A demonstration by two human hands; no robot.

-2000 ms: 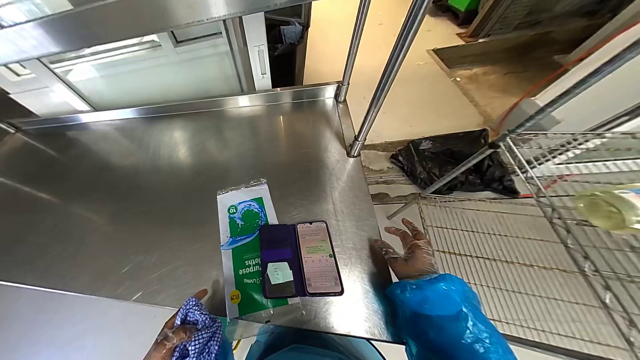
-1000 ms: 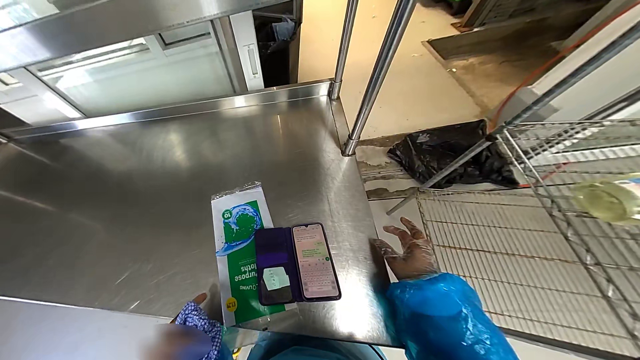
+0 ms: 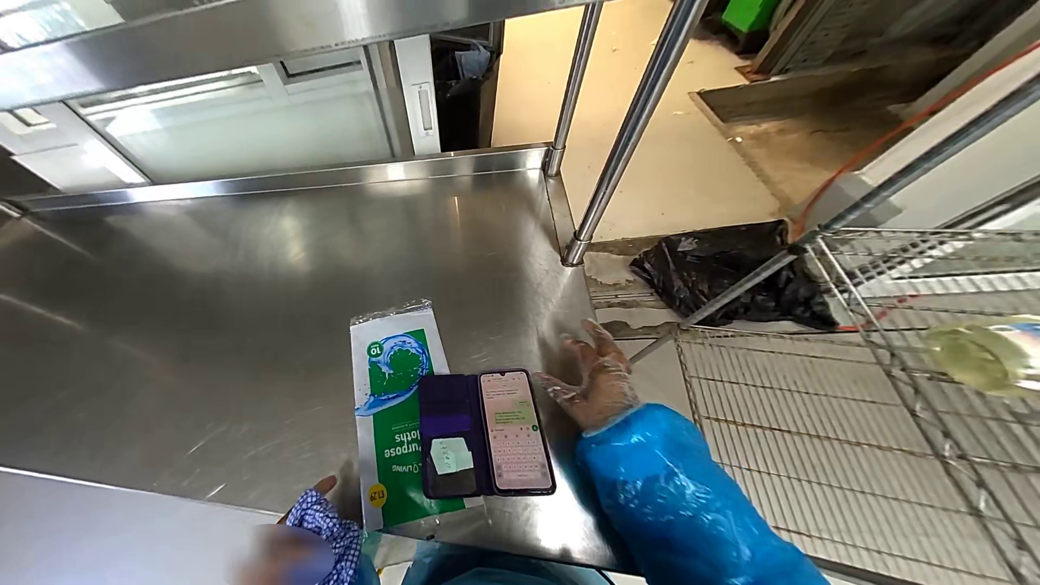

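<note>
On the stainless steel table [image 3: 268,325] a phone [image 3: 517,435] with a lit screen lies in an unfolded purple wallet case [image 3: 447,402]. Under the case is a green and white packet of all-purpose cloths [image 3: 394,357]. My right hand [image 3: 597,378], in a clear plastic glove below a blue plastic sleeve, has its fingers spread over the table just right of the phone and holds nothing. At the front edge, left of the packet, my left hand [image 3: 284,552] is blurred and partly out of view, with a blue and white checked cloth [image 3: 321,520] in it.
Steel posts [image 3: 621,146] rise at the table's far right corner. On the right stands a wire rack [image 3: 780,439] with a clear bottle [image 3: 975,353] on it. A black plastic bag [image 3: 731,272] lies on the floor behind. A steel shelf [image 3: 268,41] spans the top.
My right hand has moved left from the table's right edge to beside the phone. My left hand still has the checked cloth.
</note>
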